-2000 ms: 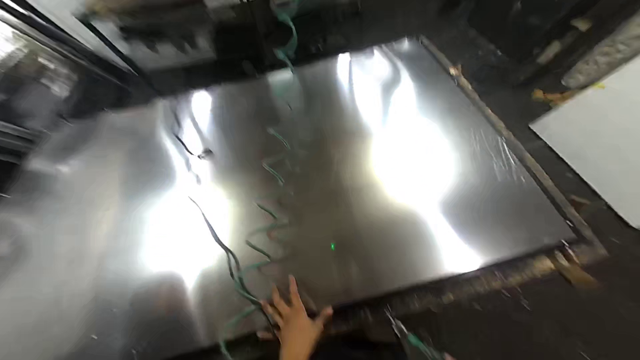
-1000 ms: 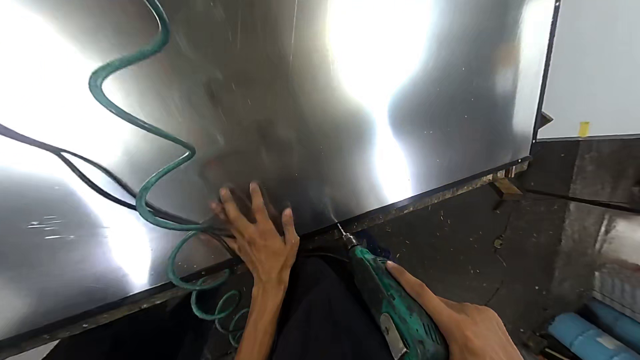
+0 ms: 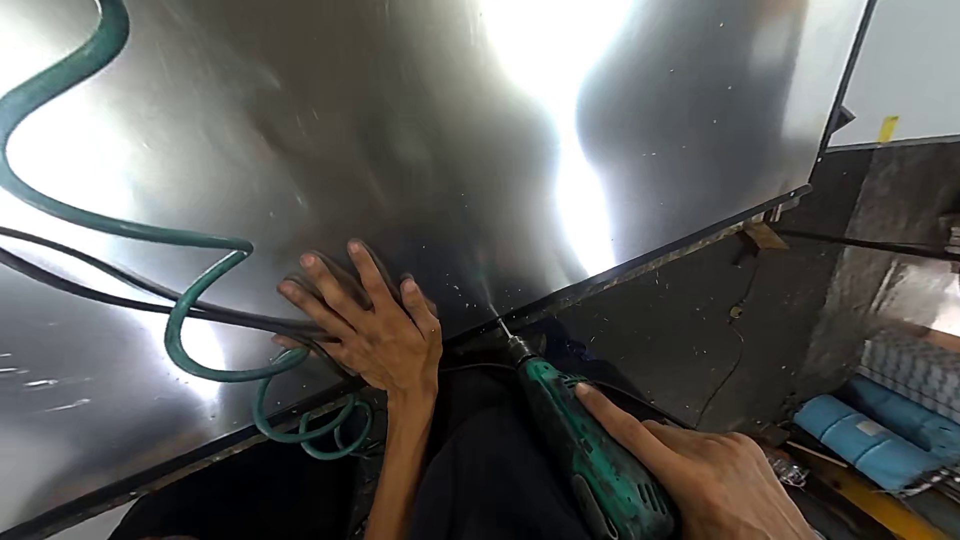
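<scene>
My left hand [image 3: 382,330] lies flat, fingers spread, on a shiny sheet metal panel [image 3: 420,150] close to its near edge. Black cables [image 3: 217,311] pass beneath that hand. My right hand [image 3: 697,472] is wrapped around a green power drill [image 3: 581,450], its index finger stretched along the body. The bit [image 3: 502,325] in the drill's chuck points at the panel's dark edge, right of my left hand; whether it touches the metal I cannot tell. A green coiled hose [image 3: 176,330] runs across the panel's left part and hangs over the near edge.
Small metal chips are scattered on the panel. A piece of wood [image 3: 765,235] sticks out under its right corner. At the lower right are blue rolls [image 3: 870,431] and a yellow beam [image 3: 885,506]. A white board [image 3: 911,75] with yellow tape stands at the upper right.
The view has swung down and closer since two seconds ago. The drill in my right hand came fully into view by one second ago. My left hand stays on the panel.
</scene>
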